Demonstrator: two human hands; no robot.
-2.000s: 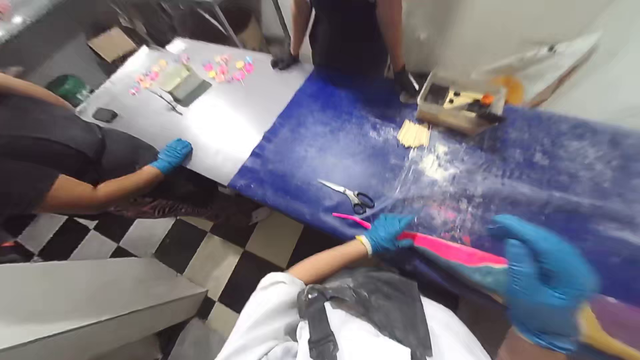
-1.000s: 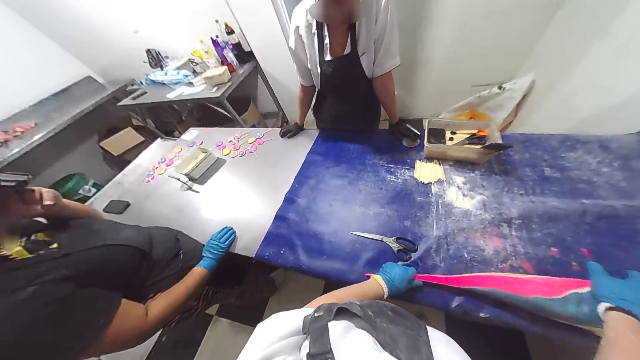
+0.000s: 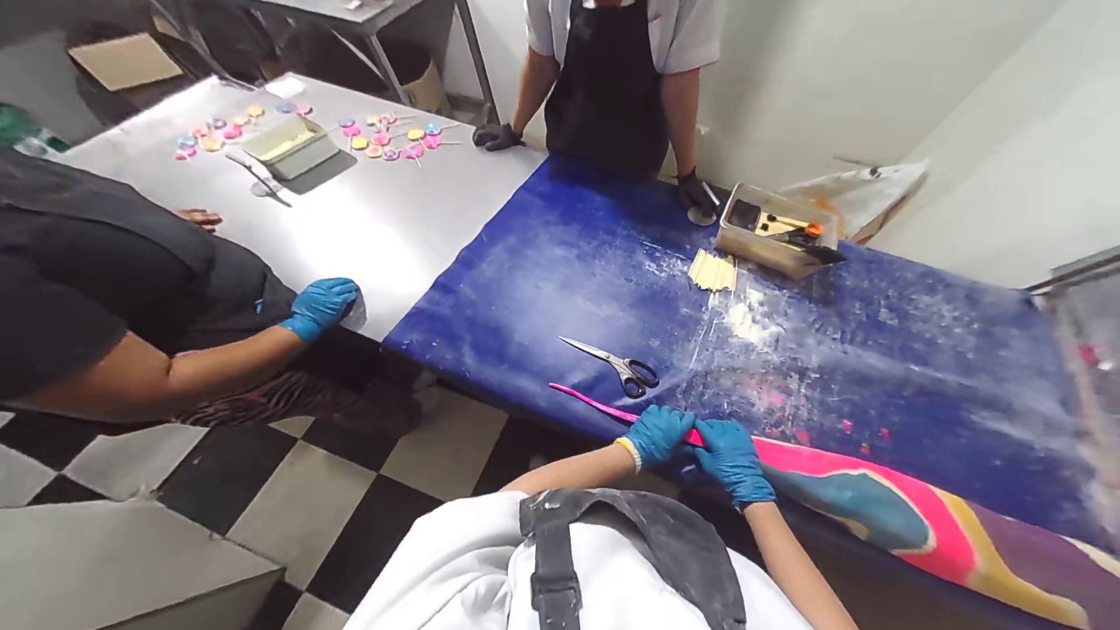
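Note:
My left hand [image 3: 661, 435], in a blue glove, is closed around a thin pink strand of what looks like candy. Touching it on the right, my right hand [image 3: 731, 459], also gloved in blue, grips the same piece where it begins to widen. The pink strand [image 3: 584, 399] tapers leftward along the table's front edge. To the right, the thick candy mass [image 3: 949, 516] shows pink, teal, yellow and purple bands. Scissors [image 3: 615, 363] with black handles lie just beyond my left hand, blades pointing left.
Beyond my hands are pale sticks [image 3: 713, 270], white powder [image 3: 751, 319] and a plastic bin [image 3: 779, 232] of tools. Lollipops [image 3: 381, 138] and a tray [image 3: 284, 149] stand on the metal table. Two people stand by, a black-gloved hand [image 3: 697, 194] and a blue-gloved hand [image 3: 322, 306] near the tables.
My right hand has moved left along the candy, from the wide part to beside my left hand. More of the thin strand now extends left of my left hand than one second ago.

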